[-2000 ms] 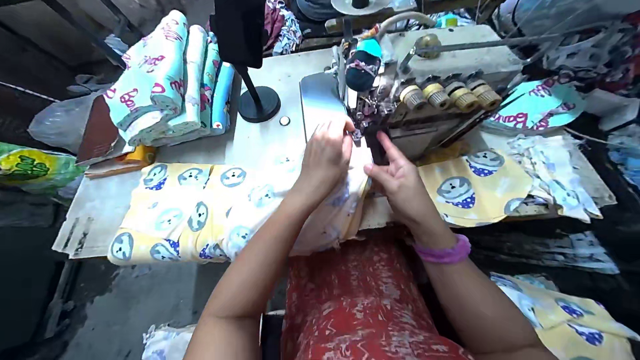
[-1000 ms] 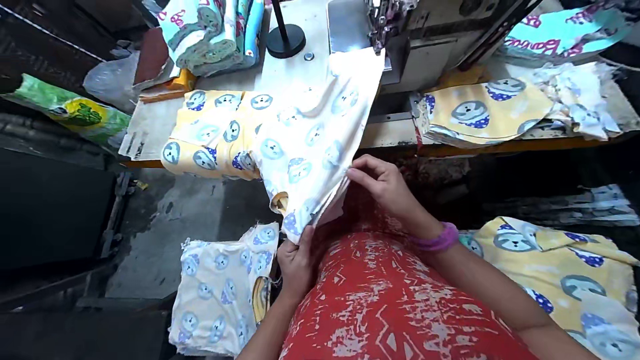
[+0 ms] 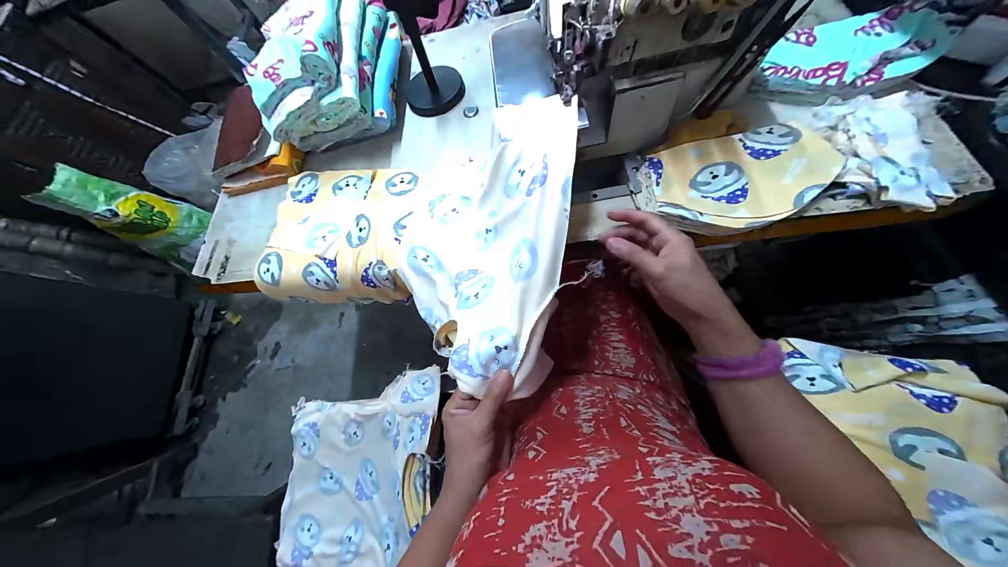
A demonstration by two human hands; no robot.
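My left hand [image 3: 476, 421] grips the lower end of a white fabric piece [image 3: 492, 236] printed with blue animal faces. The piece slopes up over the table edge to the needle area of an industrial sewing machine [image 3: 579, 55]. My right hand [image 3: 661, 264], with a purple band at the wrist, is off the cloth with fingers apart, just right of it. A short tangle of thread [image 3: 594, 269] lies near its fingertips, above my red patterned clothing. A folded yellow fabric stack [image 3: 339, 236] with face prints lies on the table under and left of the white piece.
Rolled printed fabrics [image 3: 315, 87] and a black round stand base [image 3: 435, 90] sit at the back left. Yellow cut pieces [image 3: 732, 177] and white scraps [image 3: 890, 150] lie right of the machine. More printed cloth hangs low at left [image 3: 354, 472] and lies at lower right [image 3: 906, 433].
Both hands have come down from the machine's needle area toward my lap, the left with the white fabric's end. My right hand has since let go of the cloth edge. The view has tilted down.
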